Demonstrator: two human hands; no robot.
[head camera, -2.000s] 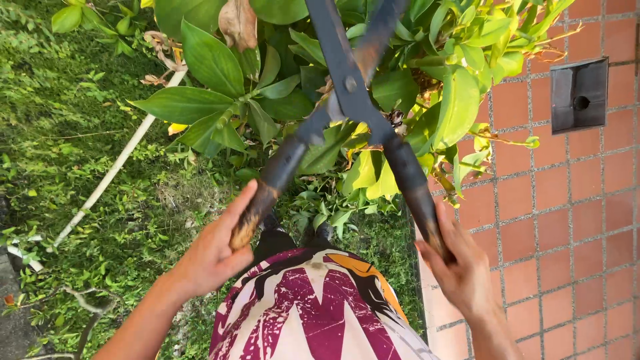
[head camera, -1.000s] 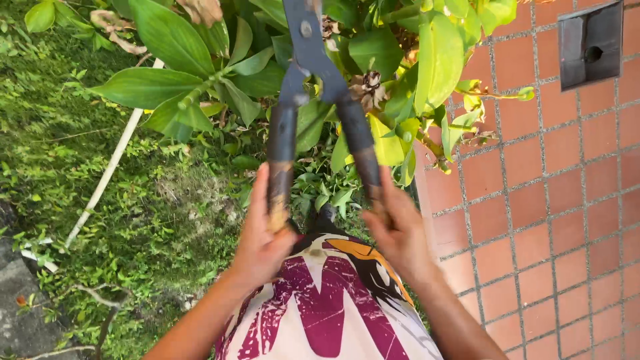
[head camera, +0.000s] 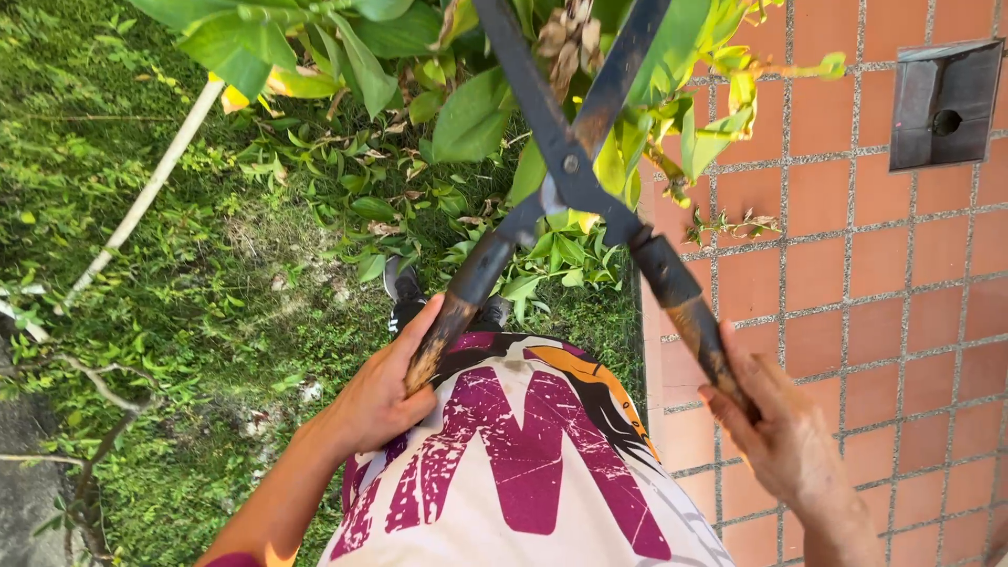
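Note:
A pair of hedge shears (head camera: 570, 163) with dark metal blades and worn wooden handles is held up in front of my body. My left hand (head camera: 386, 386) grips the left handle near its end, and my right hand (head camera: 776, 413) grips the right one. The handles are spread and the blades stand apart in a V, their tips cut off by the top edge of view. Broad green leaves (head camera: 472, 116) of a shrub lie around and behind the blades, with dried brown leaves (head camera: 565, 55) between them.
Grass (head camera: 307, 346) with cut leaves lies below and to the left, where a pale pole (head camera: 150, 189) slants. Orange tiled paving (head camera: 819, 276) with a square metal drain box (head camera: 945, 106) is at the right. Bare branches (head camera: 110, 402) stand at lower left. My shoes (head camera: 400, 279) are on the grass.
One second ago the shear handles were close together; now my hands are farther apart and the blades have opened. A leafy sprig now lies on the tiles beside the shrub.

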